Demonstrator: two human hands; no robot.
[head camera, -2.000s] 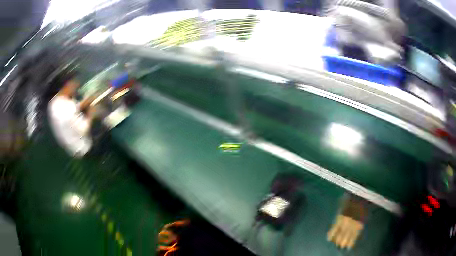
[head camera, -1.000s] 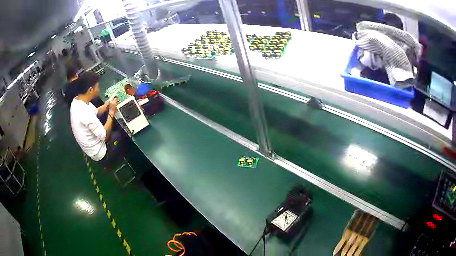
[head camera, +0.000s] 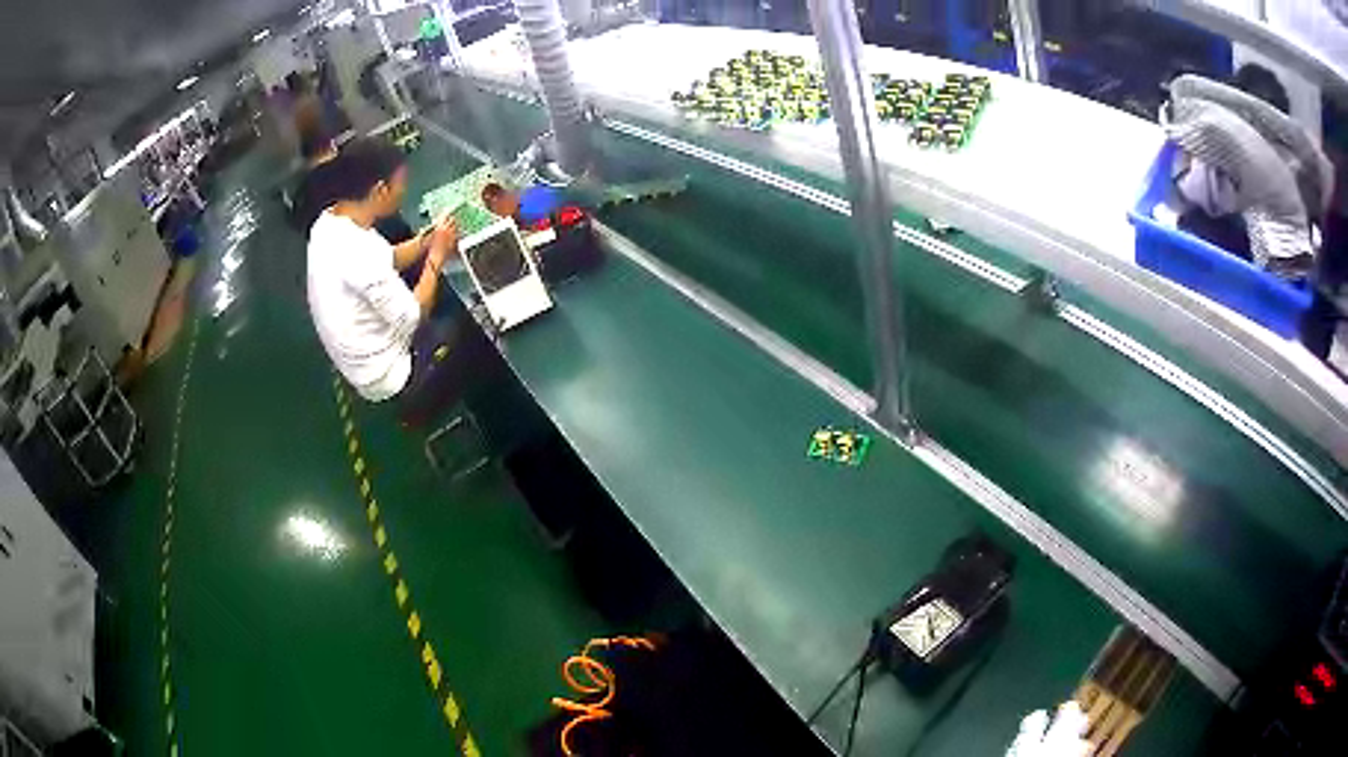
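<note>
A small green circuit board (head camera: 840, 445) with yellow parts lies on the green bench (head camera: 695, 444) near the metal post. Several tan wooden-handled brushes (head camera: 1129, 692) lie side by side at the lower right. A white-gloved hand (head camera: 1050, 734) shows at the bottom edge, at the left ends of the brush handles. It is cut off and small, so which hand it is and whether it grips a handle cannot be told. A black device (head camera: 946, 614) with a pale label and cord stands left of the brushes. No other hand is in view.
A person (head camera: 362, 289) sits at the bench's far left beside a white fan box (head camera: 506, 277). Circuit boards (head camera: 769, 89) lie on the white shelf (head camera: 1064, 163), with a blue tray (head camera: 1220, 266) holding cloth. An orange air hose (head camera: 589, 688) hangs below the bench edge. Red digits glow at right.
The view has turned left, so bench things sit further right in the picture. A white-gloved hand has come in at the bottom, by the brushes.
</note>
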